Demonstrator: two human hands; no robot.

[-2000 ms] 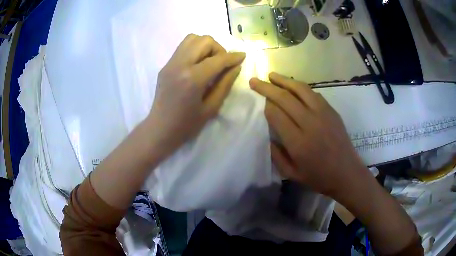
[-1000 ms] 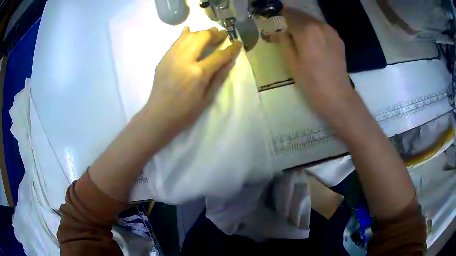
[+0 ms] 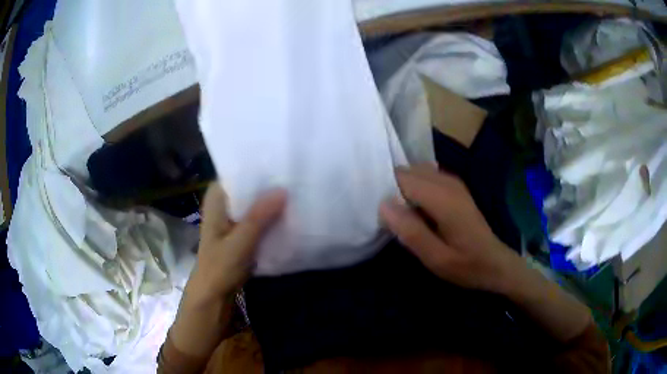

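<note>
A large white cloth panel (image 3: pixel 292 109) runs from the table edge down over my dark-clothed lap. My left hand (image 3: pixel 245 230) pinches its left edge between thumb and fingers, slightly blurred. My right hand (image 3: pixel 446 226) holds its right edge near the lower end, thumb and fingers at the cloth. The lower end of the panel lies between my hands, above the lap. The sewing machine head and needle are not in view.
Heaped white cloth (image 3: pixel 139 270) hangs at the left. More white pieces (image 3: pixel 607 161) are stacked at the right. A tan card (image 3: pixel 455 111) lies beside a white cloth piece (image 3: pixel 468 62) beyond my right hand. The white table (image 3: pixel 132 44) has a printed ruler and wooden edge.
The view has shifted down from the needle area to my lap. Both hands have left the machine bed and now hold the panel's two edges over the lap.
</note>
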